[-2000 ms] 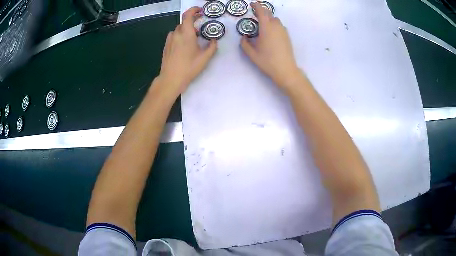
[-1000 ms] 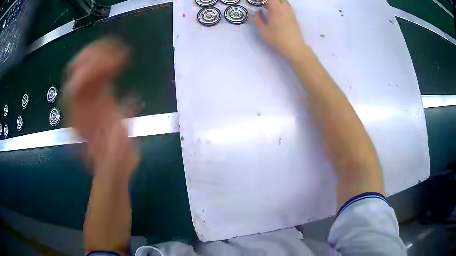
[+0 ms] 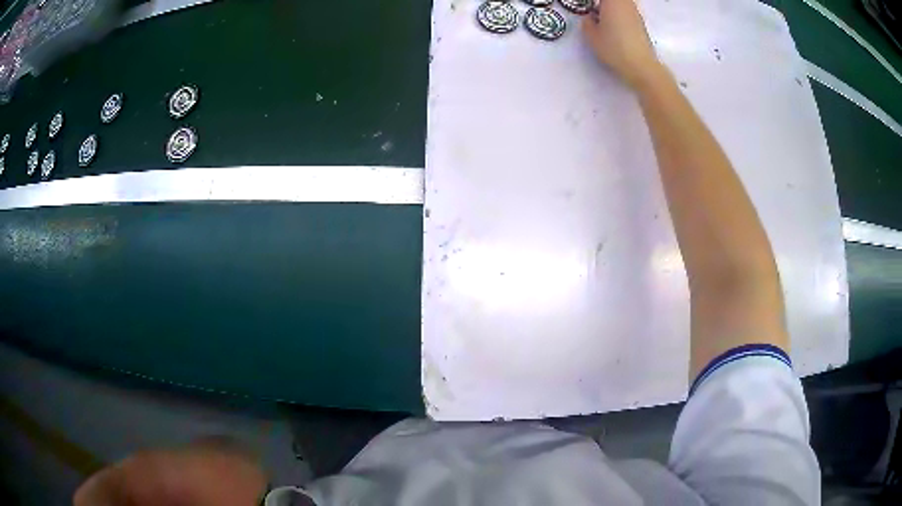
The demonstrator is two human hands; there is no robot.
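Observation:
Several round silver metal parts with dark rims lie close together on the white carrier board [image 3: 554, 227], at its upper left; the nearest one [image 3: 497, 16] is whole in view, others are cut off by the top edge. My right hand [image 3: 618, 40] is at the top edge with its fingertips at a metal part [image 3: 577, 4]; most of its fingers are hidden or cut off, so its grip is unclear. My left hand [image 3: 173, 476] is a blurred shape low at the left, partly cut off, away from board and belt; whether it holds anything is unclear.
More round metal parts [image 3: 182, 144] lie spaced out on the dark green belt [image 3: 297, 109] left of the board. A white edge strip [image 3: 297, 185] runs along the belt above a blue-green side panel [image 3: 247, 296]. A shiny crinkled bundle [image 3: 59, 40] is at the upper left.
My left hand has swung from the metal parts across the belt to the bottom left. My right hand stays by the parts. The view has turned left, showing more of the belt.

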